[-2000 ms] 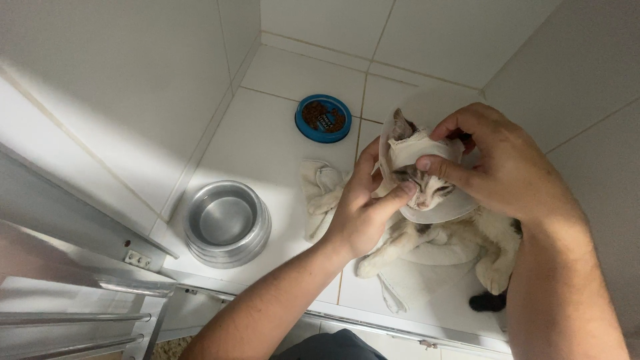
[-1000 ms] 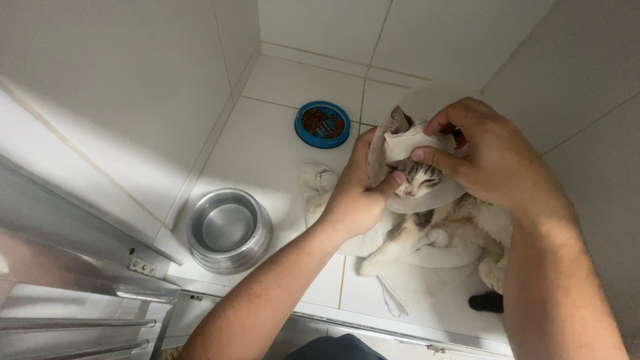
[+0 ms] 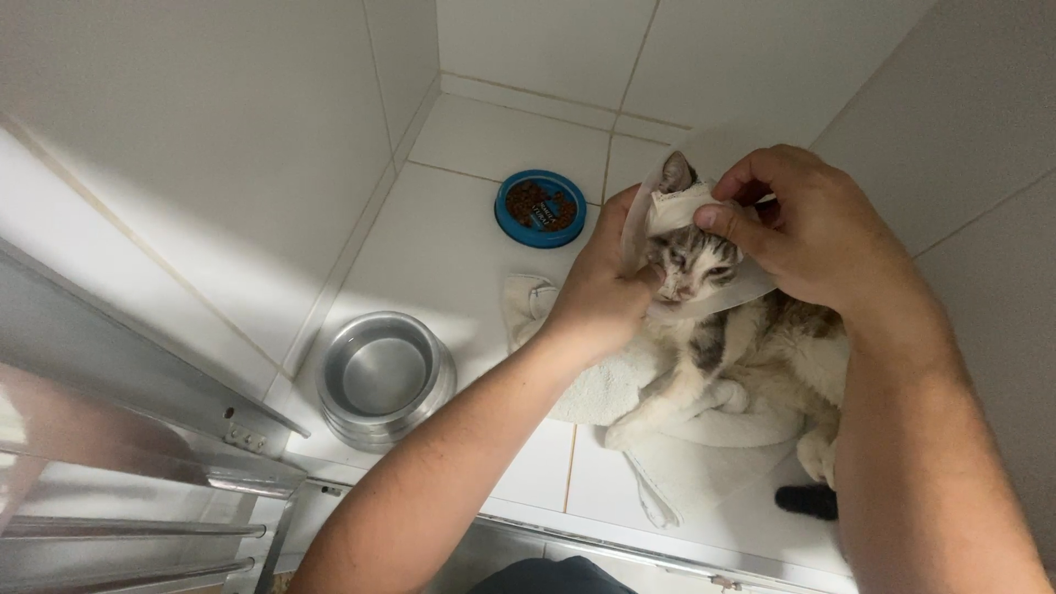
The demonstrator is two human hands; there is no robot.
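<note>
A tabby-and-white cat (image 3: 697, 276) lies on its side on a pale towel (image 3: 709, 470), its head inside a translucent protective cone (image 3: 747, 287). White dressing material (image 3: 678, 208) covers the top of its head between the ears. My left hand (image 3: 606, 285) grips the left side of the cone, with the thumb inside against the cat's cheek. From the right, my right hand (image 3: 804, 223) pinches at the dressing with thumb and index finger; its other fingers are curled and partly hidden behind it. The cat's eyes are partly open.
A blue dish of dry kibble (image 3: 540, 241) stands on the white tiles behind the cat. At the left is a metal bowl (image 3: 388, 429). A barred metal door (image 3: 140, 528) stands at the lower left. Tiled walls (image 3: 982, 165) close in the sides and back.
My right thumb and fingers have shifted slightly over the dressing. The cat's head and the cone have tilted a little, and its eyes look more open than before.
</note>
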